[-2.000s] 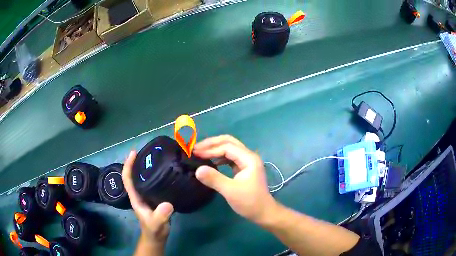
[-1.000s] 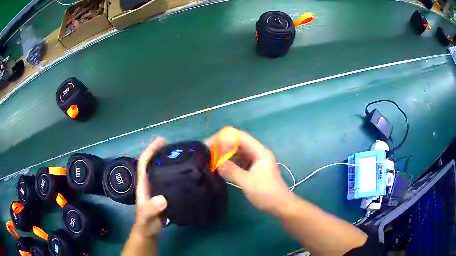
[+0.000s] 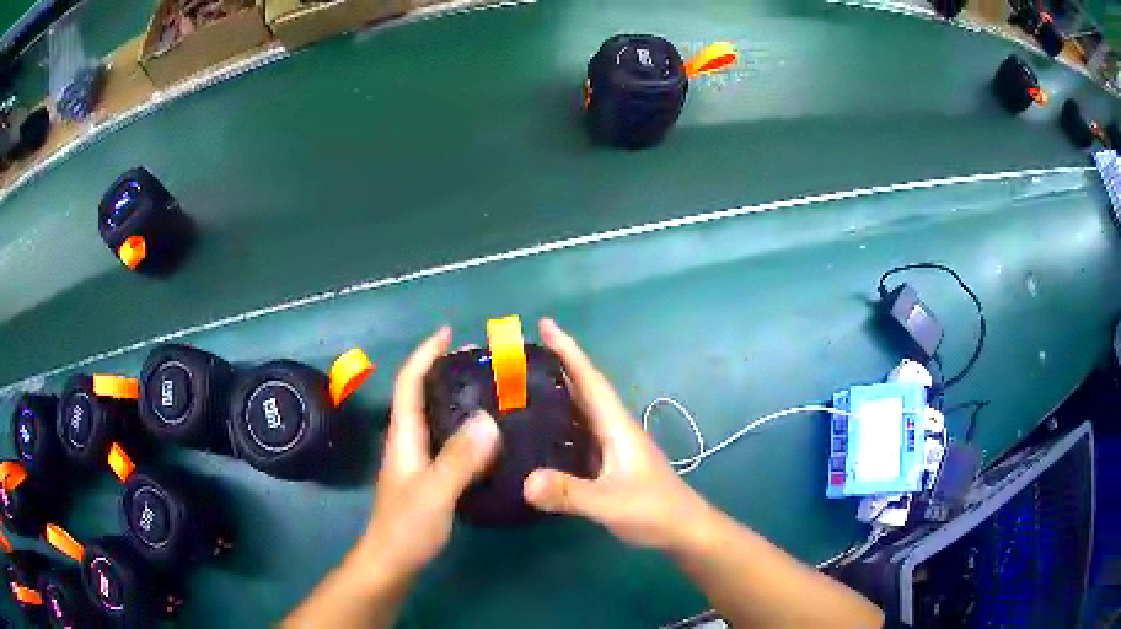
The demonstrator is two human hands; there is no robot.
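A black fabric-covered speaker (image 3: pixel 523 449) is held between my two hands in front of me. Its orange carry strap (image 3: pixel 507 363) stands at the top, facing me. My left hand (image 3: pixel 430 467) grips its left side, thumb on the front. My right hand (image 3: pixel 602 461) grips its right side, thumb low on the front. The white charging cable (image 3: pixel 750 430) runs from the light-blue tester (image 3: pixel 878 439) and loops behind my right hand. Its plug end is hidden.
Several speakers (image 3: pixel 277 418) stand at left on the green work surface. Beyond the pale dividing edge (image 3: pixel 492 258), more speakers (image 3: pixel 636 92) sit on the green strip. A power adapter (image 3: pixel 912 322) lies behind the tester. A grey slatted crate (image 3: pixel 1002 541) is at lower right. Cardboard trays (image 3: pixel 203 49) are at far left.
The held speaker has turned so its strap faces me and its lit end cap is mostly out of sight. My right hand has let go of the strap and now holds the speaker's side.
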